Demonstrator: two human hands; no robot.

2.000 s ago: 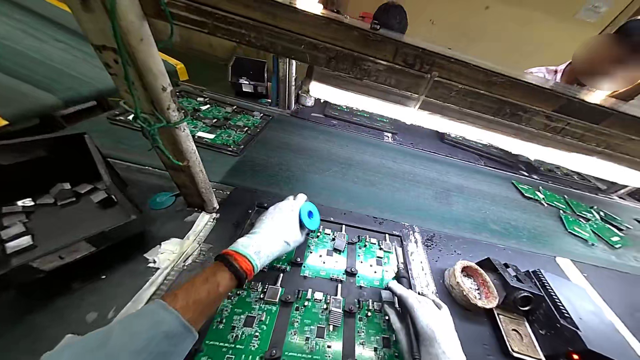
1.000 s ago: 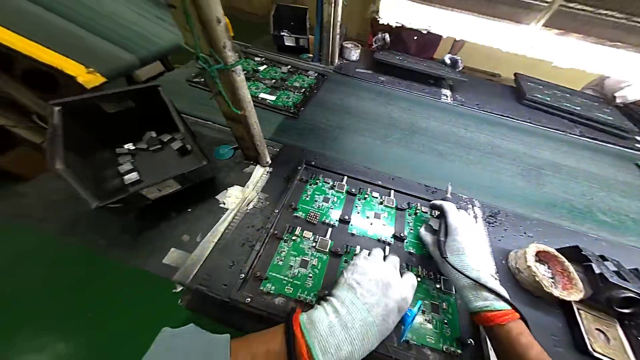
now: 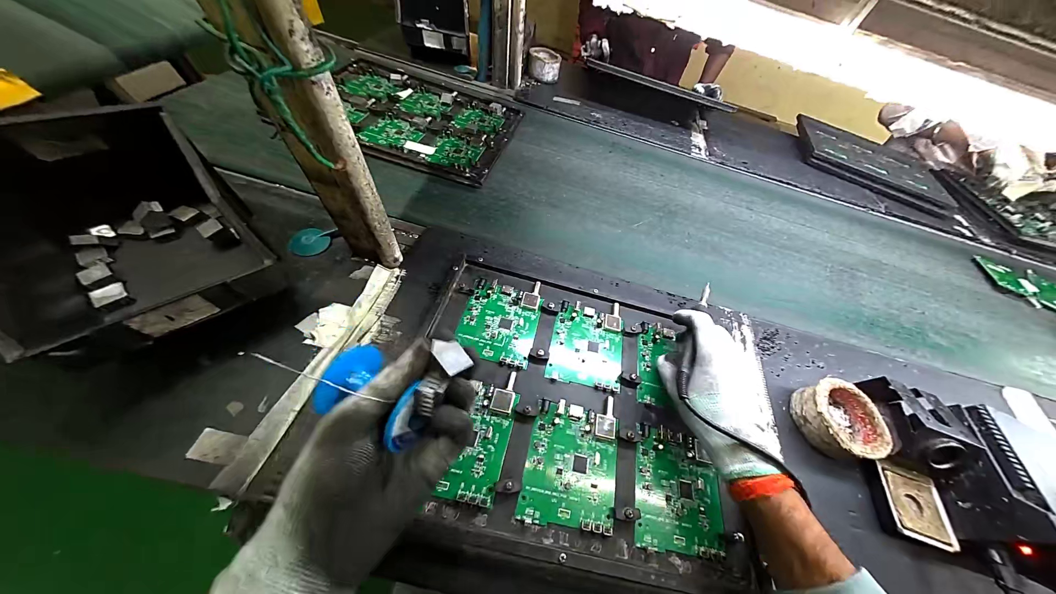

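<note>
My gloved left hand (image 3: 371,454) is raised in front of a black pallet (image 3: 569,540) of green circuit boards. It grips a blue spool (image 3: 403,417) with thin wire and a small part (image 3: 451,358) with a pale grey face. Over the pallet's right side, my gloved right hand (image 3: 714,388) is closed on a soldering iron (image 3: 704,294), tip upward, its cord running down along the wrist. Several boards, such as the lower middle circuit board (image 3: 569,470), lie in two rows; my hands hide parts of the outer ones.
At left sits a black bin (image 3: 190,264) with small grey-faced parts. A rusty post (image 3: 330,148) stands beside the green conveyor belt (image 3: 627,223), which carries another board pallet (image 3: 487,177). A round pot (image 3: 841,418) and a soldering station (image 3: 982,478) are at right. Co-workers' hands show across the belt.
My left hand has moved left off the boards and is now raised with the small grey-faced part and the spool. My right hand stays over the pallet's right side.
</note>
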